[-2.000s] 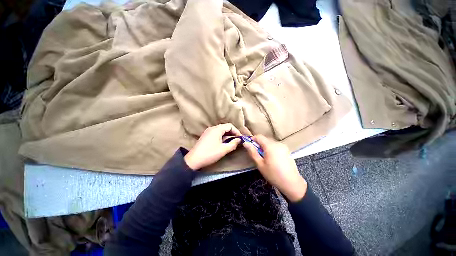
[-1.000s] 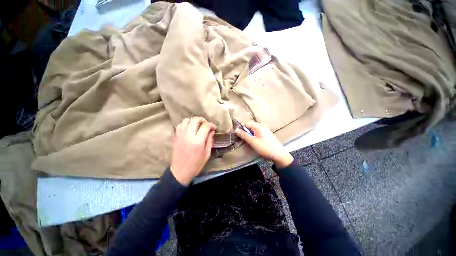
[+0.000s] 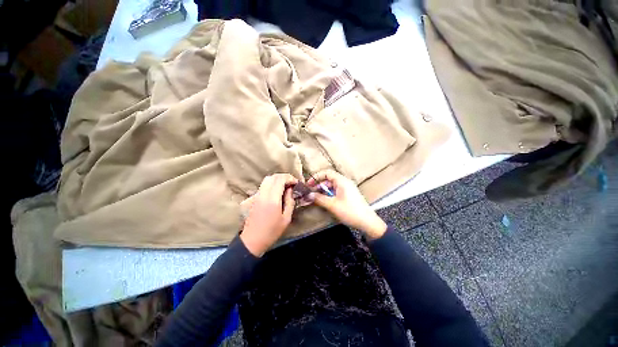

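A tan jacket (image 3: pixel 156 169) lies spread on the pale table, with a sleeve (image 3: pixel 240 115) across its body. My left hand (image 3: pixel 270 209) grips the sleeve's cuff end, where a bit of dark plaid lining shows between my hands. My right hand (image 3: pixel 347 203) is close beside it, touching the cuff and holding blue thread snips (image 3: pixel 326 189), mostly hidden by the fingers. A flap pocket (image 3: pixel 366 135) and a pocket opening with a plaid patch (image 3: pixel 339 87) lie beyond my right hand.
The white tabletop's edge (image 3: pixel 135 278) runs along my side. Another tan jacket (image 3: pixel 522 81) hangs over the right edge. Dark garments (image 3: pixel 305 17) and a small metal box (image 3: pixel 157 19) lie at the far side. More tan cloth (image 3: pixel 40 251) hangs at left, near something blue below.
The cuff was opened with plaid lining showing a second ago; now my fingers cover most of it and my hands are closer together. The view has shifted, showing more of the far side.
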